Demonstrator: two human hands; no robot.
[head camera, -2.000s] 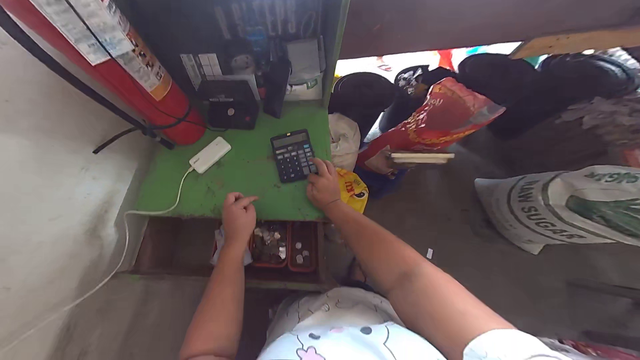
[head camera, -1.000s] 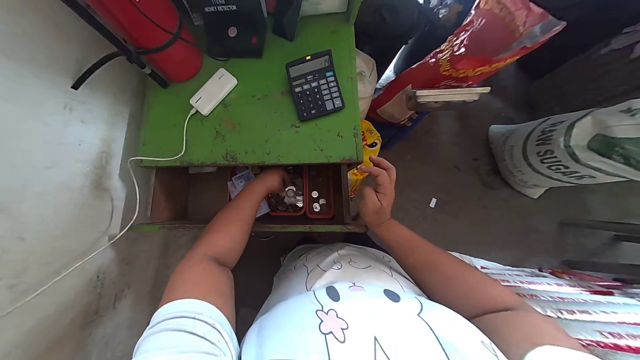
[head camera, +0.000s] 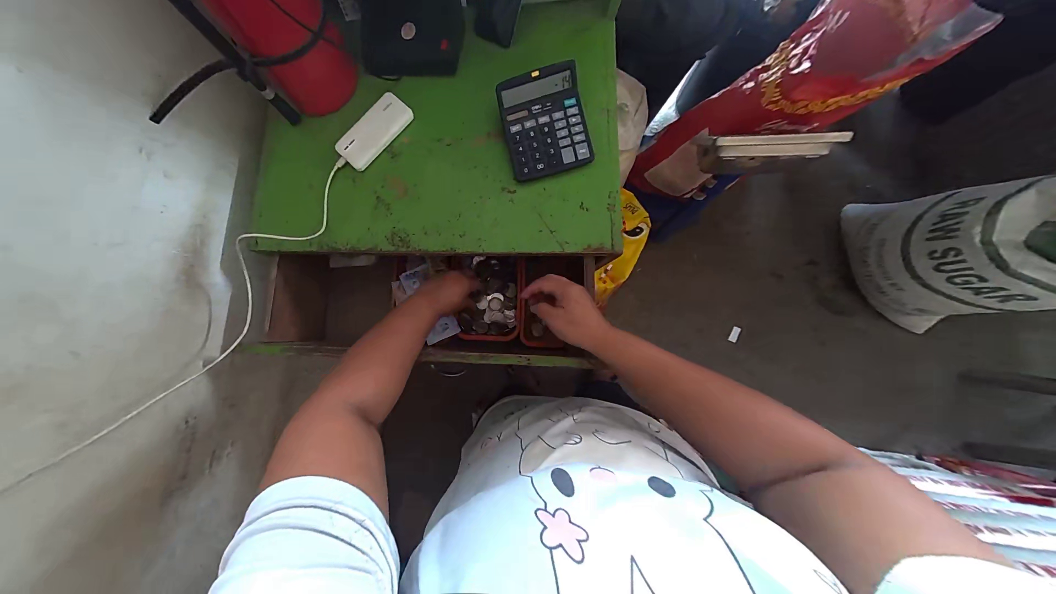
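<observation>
Under the green tabletop (head camera: 445, 194) a wooden drawer (head camera: 355, 309) stands pulled out. In it, two orange-rimmed trays hold coins (head camera: 495, 307). My left hand (head camera: 448, 291) reaches into the left tray, its fingertips among the coins and partly hidden. Folded banknotes (head camera: 443, 330) lie beside and under that hand. Above the right tray (head camera: 528, 337) is my right hand (head camera: 565, 309), thumb and fingers bent; whether it holds a coin cannot be seen. A black desk calculator (head camera: 544, 124) with a lit display lies on the tabletop.
A white power bank (head camera: 375, 132) with a white cable lies on the tabletop, near a red fire extinguisher (head camera: 309, 74) and a black box (head camera: 412, 37). Right of the desk are a yellow plastic bag (head camera: 631, 239), a red sack (head camera: 792, 78) and a white sugar sack (head camera: 949, 247).
My right hand has moved left from beside the drawer's right end to over the right coin tray. Two seconds ago it was at the calculator. My left hand remains at the coins since one second ago.
</observation>
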